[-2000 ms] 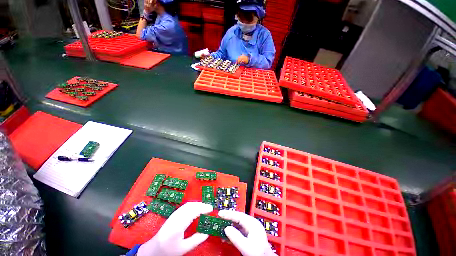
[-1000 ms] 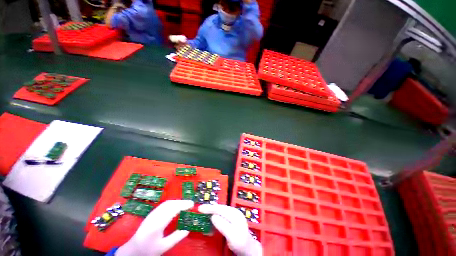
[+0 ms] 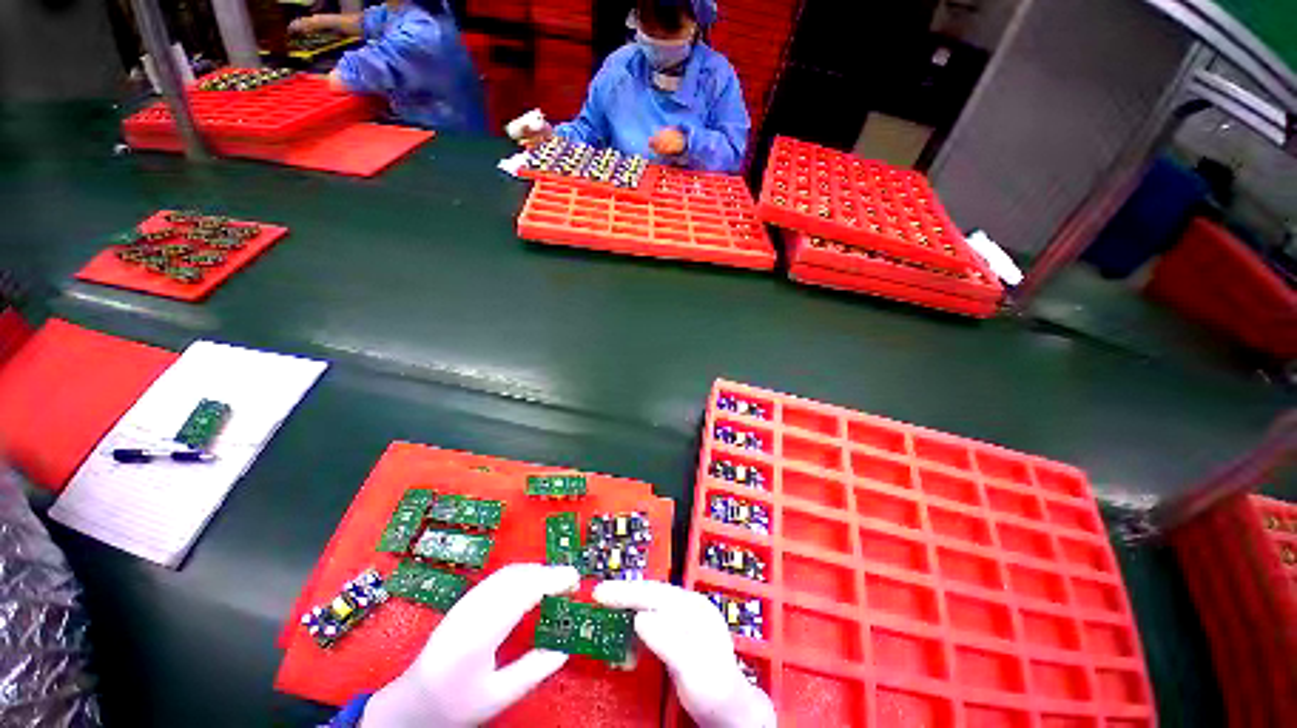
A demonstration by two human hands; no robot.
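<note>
A green circuit board is held solder side up between my two white-gloved hands, above the front of a flat red sheet. My left hand grips its left end. My right hand grips its right end. Several loose boards lie on the sheet, mostly green side up. A board with its component side up lies at the sheet's left, and more with parts showing lie at its right. The red compartment tray stands to the right, with boards in its left column.
White paper at left bears a black pen and one green board. Another red sheet with boards lies farther back. Two people in blue sit opposite beside red trays. Stacked red trays stand at the right edge.
The camera view has shifted, first left-to-right across the scene and then slightly back. Both hands still hold the board. The person opposite has lowered a raised arm.
</note>
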